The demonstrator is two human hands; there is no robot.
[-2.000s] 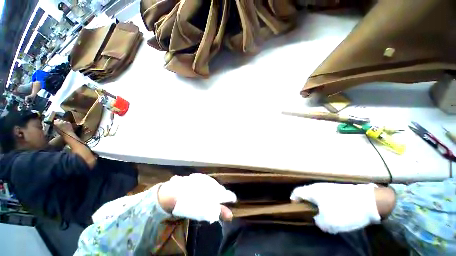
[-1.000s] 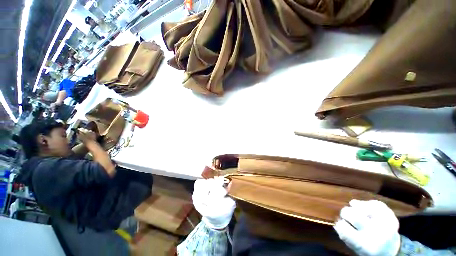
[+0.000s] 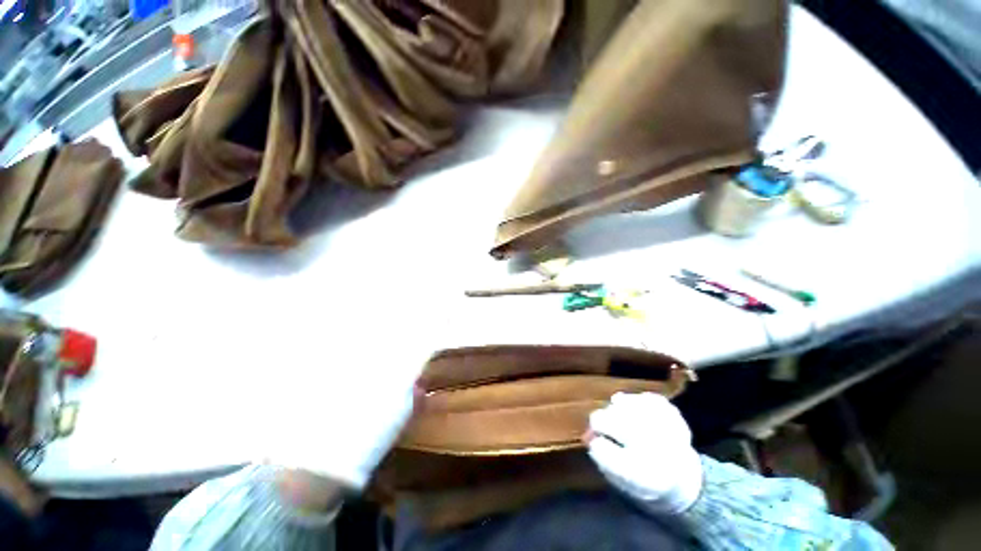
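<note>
A brown handbag (image 3: 506, 414) lies over my lap at the table edge, its long mouth facing up. A thin gold zipper line runs inside it, and a small gold ring shows at its right end. My left hand (image 3: 379, 436), in a white glove and blurred, is at the bag's left end, with fingertips against its edge. My right hand (image 3: 645, 450), also in a white glove, grips the near rim toward the right. The bag's lower body is mostly hidden.
A stick tool (image 3: 527, 291), green-handled tool (image 3: 582, 300), red-black tool (image 3: 726, 293) and tool cup (image 3: 736, 207) beside a tape roll (image 3: 825, 200) lie beyond the bag. Brown bag heap (image 3: 290, 129), large brown panel (image 3: 656, 108), left pile (image 3: 52, 210) and red-capped bottle (image 3: 77, 352) are on the table.
The view has swung right, bringing the tool cup and tape roll in. The bag first showed low between both hands, then tilted out wide; now my right hand is on its near rim.
</note>
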